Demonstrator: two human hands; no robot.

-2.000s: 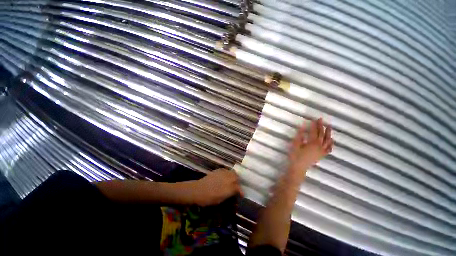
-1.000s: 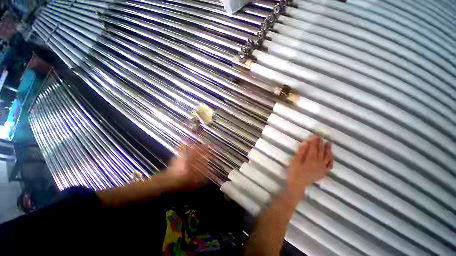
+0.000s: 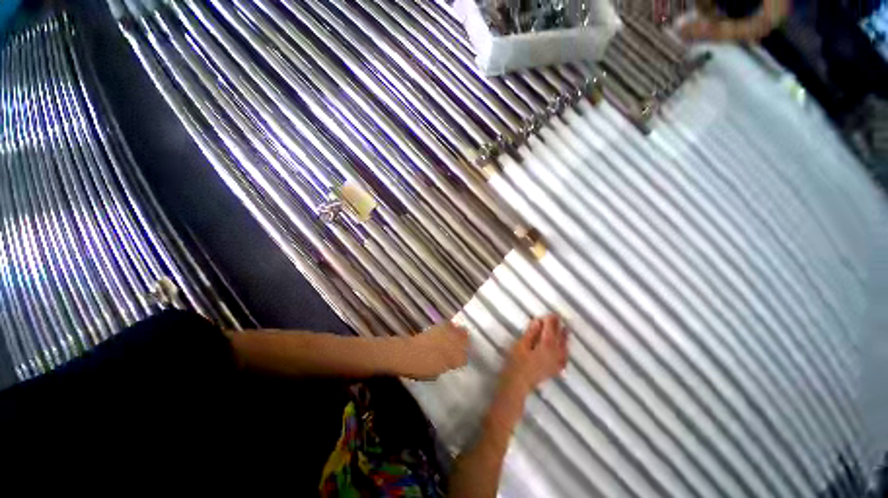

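White sheer fabric lies ribbed over a rack of parallel steel tubes. My left hand is at the fabric's near left edge, its fingers curled; whether it pinches the edge cannot be seen. My right hand lies on top of the fabric, slightly blurred, with its fingers bent and partly spread. Small metal clips line the fabric's upper left edge. A clip with a yellowish piece sits at the fabric's edge above my hands.
A white open tray of metal pieces rests on the tubes at the top. A yellowish piece and small metal clips lie on the bare tubes. A second tube rack is at the left. Another person's hand shows at the top right.
The view has shifted, showing the tray and the other person's hand. My left hand has moved from over the bare tubes back to the fabric's edge. My right hand remains on the fabric.
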